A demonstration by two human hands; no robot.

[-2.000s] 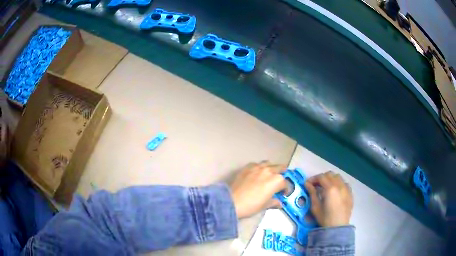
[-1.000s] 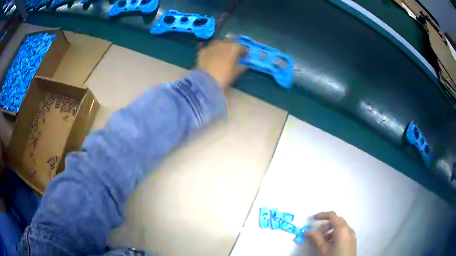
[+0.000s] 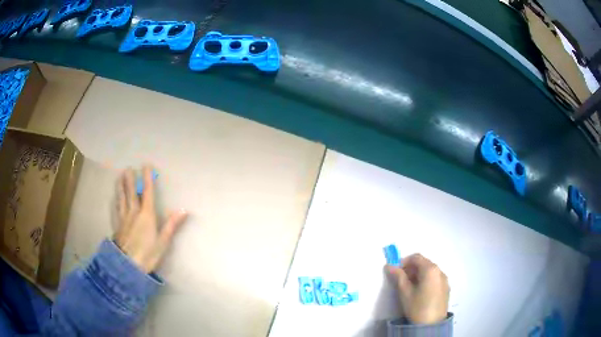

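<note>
My left hand (image 3: pixel 142 220) lies flat with its fingers spread on the beige board, over a small blue clip (image 3: pixel 140 184) that shows between and beside the fingertips. My right hand (image 3: pixel 422 286) pinches another small blue clip (image 3: pixel 393 255) between thumb and fingers, a little above the white board. A small pile of blue clips (image 3: pixel 323 291) lies on the white board to the left of my right hand.
A green conveyor belt (image 3: pixel 369 125) crosses beyond the boards, carrying several spaced blue controller shells (image 3: pixel 235 52). An open cardboard box (image 3: pixel 56 217) with thin brownish bits stands at left, with a box of blue parts (image 3: pixel 12 92) beyond it. Blurred blue pieces show at the bottom right.
My left hand has left the shell on the belt and come down at the left onto the beige board. My right hand has lifted a clip from beside the pile. The view has shifted.
</note>
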